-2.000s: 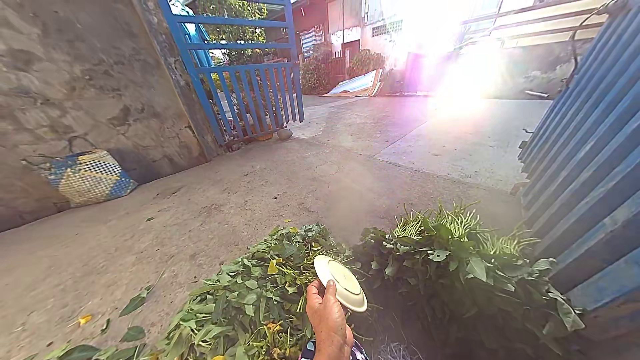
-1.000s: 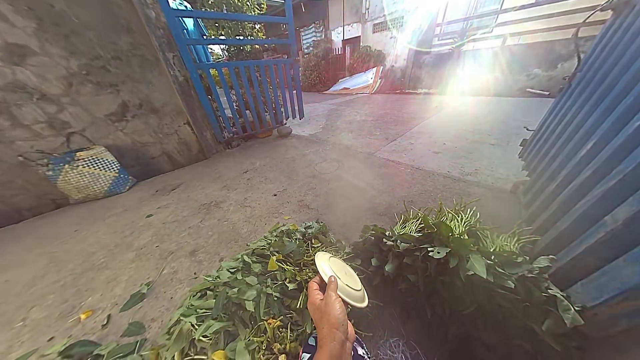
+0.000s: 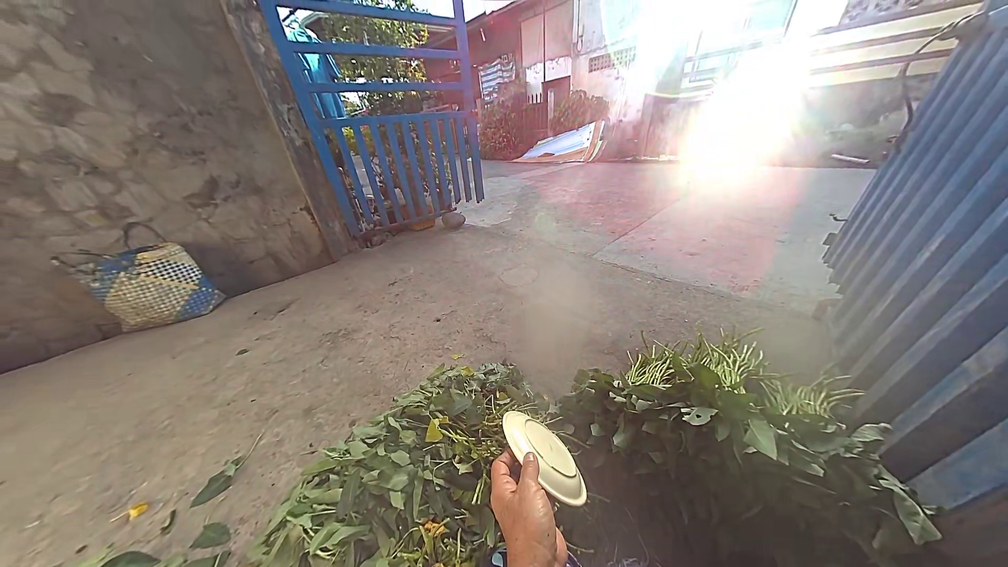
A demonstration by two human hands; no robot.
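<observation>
My left hand (image 3: 529, 504) comes up from the bottom edge, right of centre. Its thumb presses on the underside of a small cream plate (image 3: 545, 458), and its fingers bend at the rim. The plate is tilted, with its raised foot ring facing me. Behind and left of the hand lies a heap of leafy green stems (image 3: 394, 472). To the right is a second, darker leafy heap (image 3: 709, 425), with bundles of pale green stems (image 3: 728, 362) on top. A patterned sleeve edge shows at the wrist. My right hand cannot be made out.
A blue and cream woven bag (image 3: 161, 287) leans on the stone wall (image 3: 142, 142) at left. A blue metal gate (image 3: 402, 165) stands beyond, and blue slatted metal (image 3: 937, 260) rises close at right. Loose leaves (image 3: 216, 480) lie on the concrete floor (image 3: 315, 354).
</observation>
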